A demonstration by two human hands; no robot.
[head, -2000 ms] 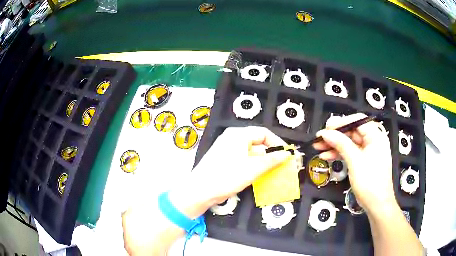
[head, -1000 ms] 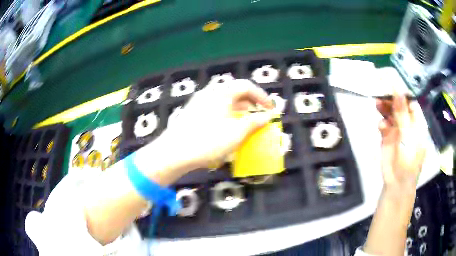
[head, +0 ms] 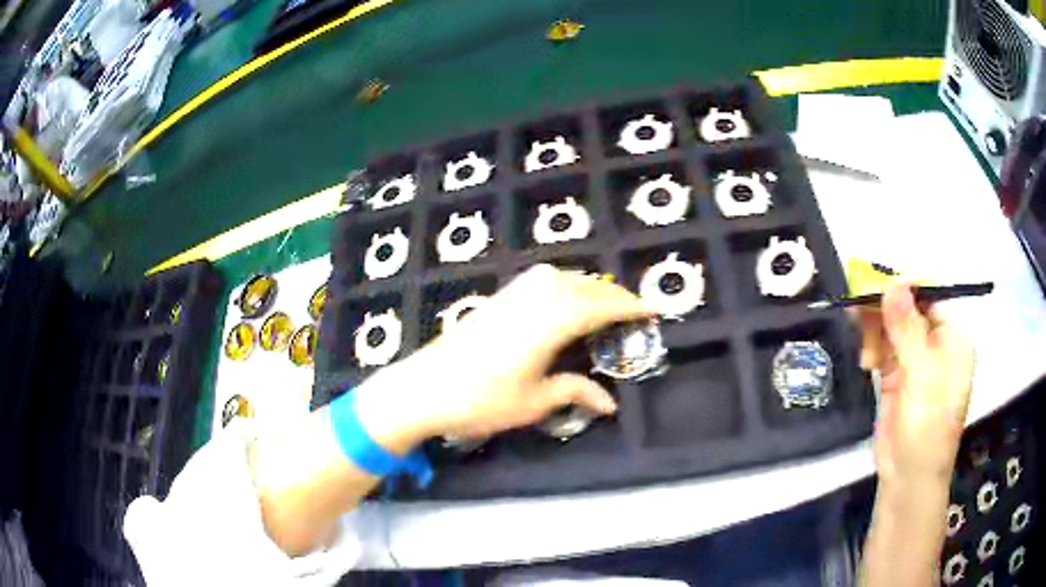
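My left hand (head: 516,355) is over the black foam tray (head: 688,411), thumb and forefinger apart around a glassy silver round module (head: 629,349). I see no clear grip on it. My right hand (head: 923,378) is right of the tray and holds slim black tweezers (head: 946,292), their tip pointing left over the tray's edge. A yellow pad (head: 869,275) shows just behind the right fingers; whether they touch it is unclear. Silvery-white ring-like cases (head: 661,200) lie in many pockets. Another glassy module (head: 802,374) is in a right-hand pocket. My left hand hides some pockets.
Amber discs (head: 275,330) lie on a white sheet left of the tray. A second black tray (head: 109,390) is at far left, and another with cases (head: 986,539) at lower right. A fan-vented box (head: 996,69) stands at upper right. Green matting (head: 482,80) lies beyond.
The view has shifted right. The yellow pad has gone from my left hand to beside my right hand. My left fingers have spread near the glassy module. My right hand still holds the tweezers.
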